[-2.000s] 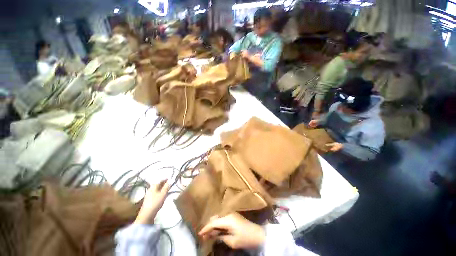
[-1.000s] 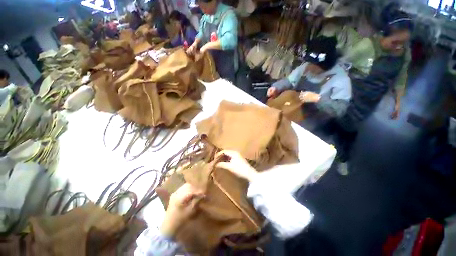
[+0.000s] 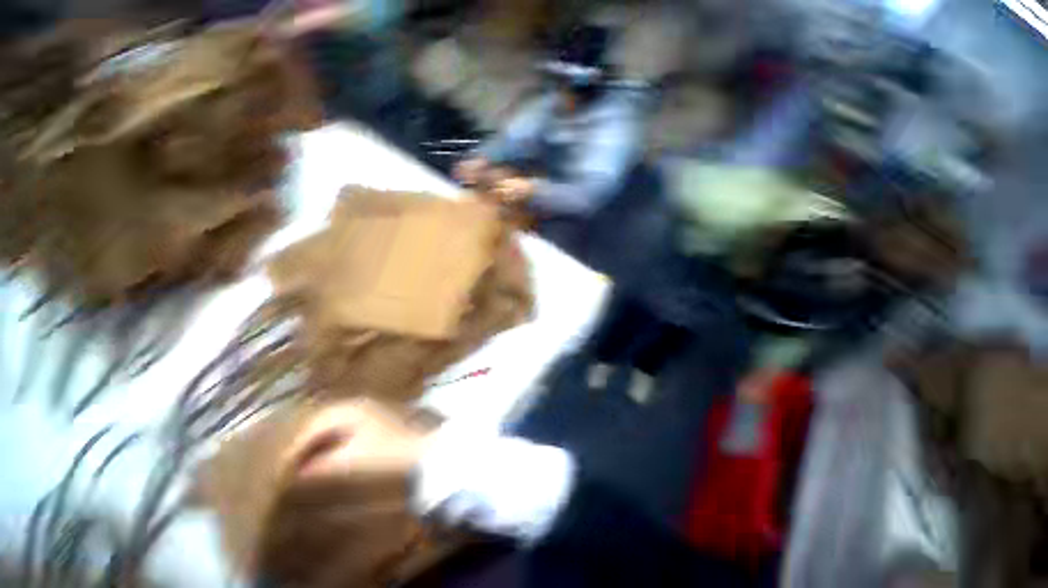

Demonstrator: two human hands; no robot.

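The frame is strongly blurred. A brown bag (image 3: pixel 333 523) lies at the bottom, near me, at the table's edge. My right hand (image 3: pixel 356 442), below a white sleeve, is on top of this bag; its fingers are smeared, so I cannot tell whether they grip the cloth. My left hand is not in view. Another brown bag (image 3: pixel 402 258) lies flat just beyond, with its folds under it. Long thin brown straps (image 3: pixel 218 356) spread over the white table to the left.
A heap of brown bags (image 3: pixel 149 172) stands at the upper left of the white table (image 3: pixel 552 310). A thin red tool (image 3: pixel 469 377) lies near the table's right edge. A seated person (image 3: pixel 586 144) is beyond the table. A red crate (image 3: pixel 747 471) stands on the right.
The view has swung right, so the table and bags sit further left and the red crate shows more fully. My left hand has left the picture. My right hand is lower over the near bag.
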